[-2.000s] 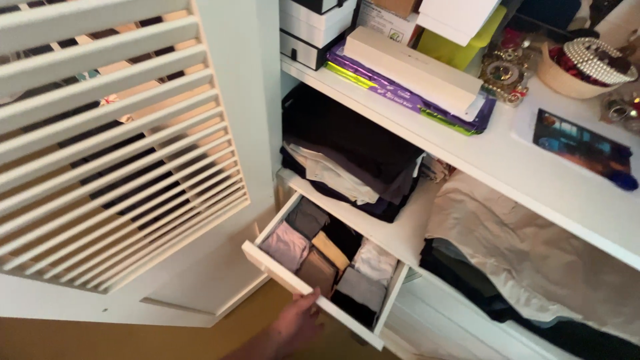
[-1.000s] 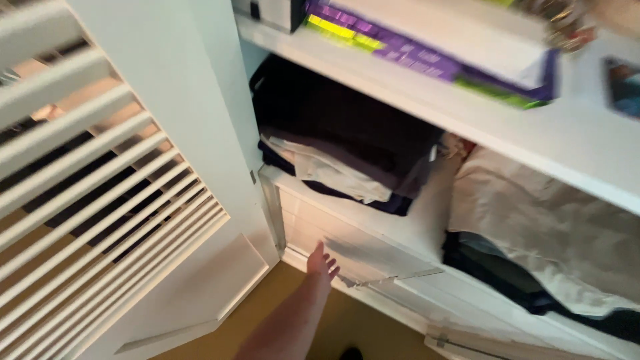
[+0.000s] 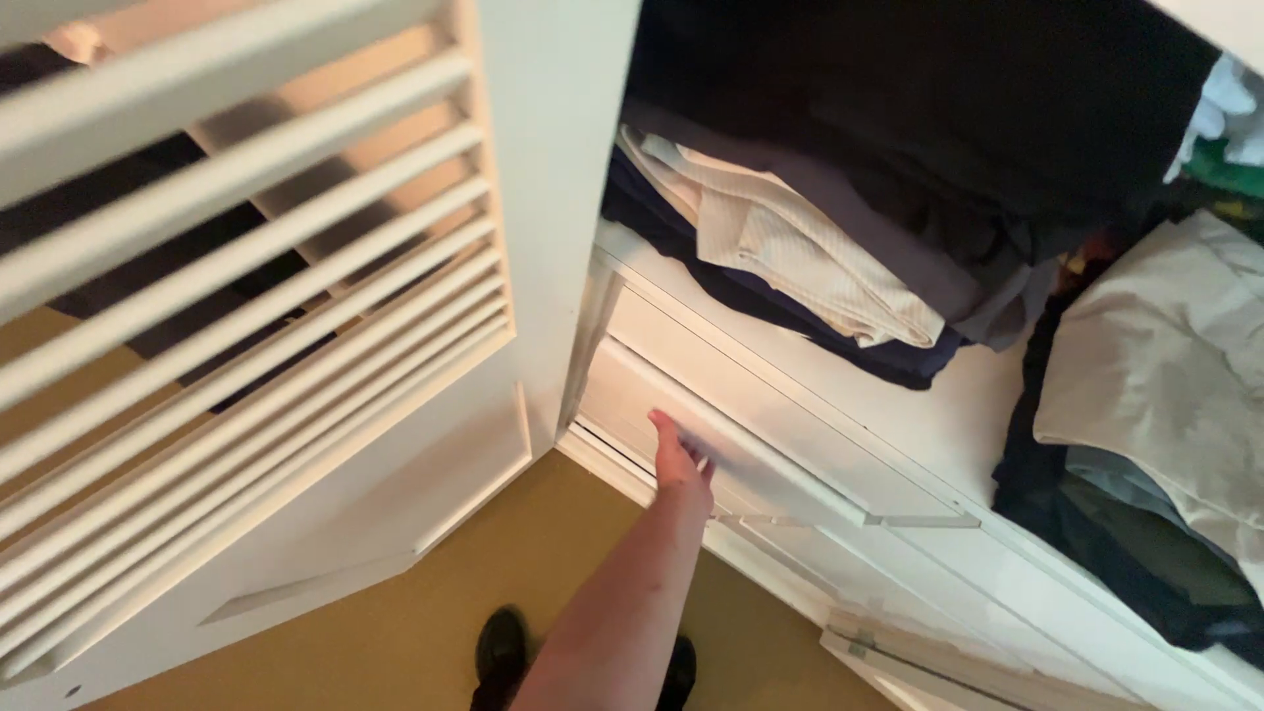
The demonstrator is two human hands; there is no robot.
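My left hand (image 3: 683, 456) reaches down at the centre, its palm against or just in front of a white drawer front (image 3: 632, 390). The thumb points forward and the fingers bend to the right, partly hidden; nothing is seen held. Whether the fingers touch the wood is unclear. A pale raised edge (image 3: 741, 434) crosses the front just above the hand. Over the drawers, a shelf carries folded dark clothes (image 3: 889, 118) with a cream ribbed garment (image 3: 790, 237) among them. Farther right lies a beige folded garment (image 3: 1155, 346) over darker ones. My right hand is out of view.
A white louvered door (image 3: 464, 415) stands open on the left, its lower panel over the yellow-brown floor (image 3: 395, 652). A dark shoe (image 3: 502, 642) and part of another (image 3: 677, 671) show at the bottom. A white frame edge (image 3: 889, 671) juts out at lower right.
Two seconds ago my hand was at the front of an open drawer of folded clothes; that drawer is now pushed in. My hand now rests by a drawer front. The view has moved closer and lower.
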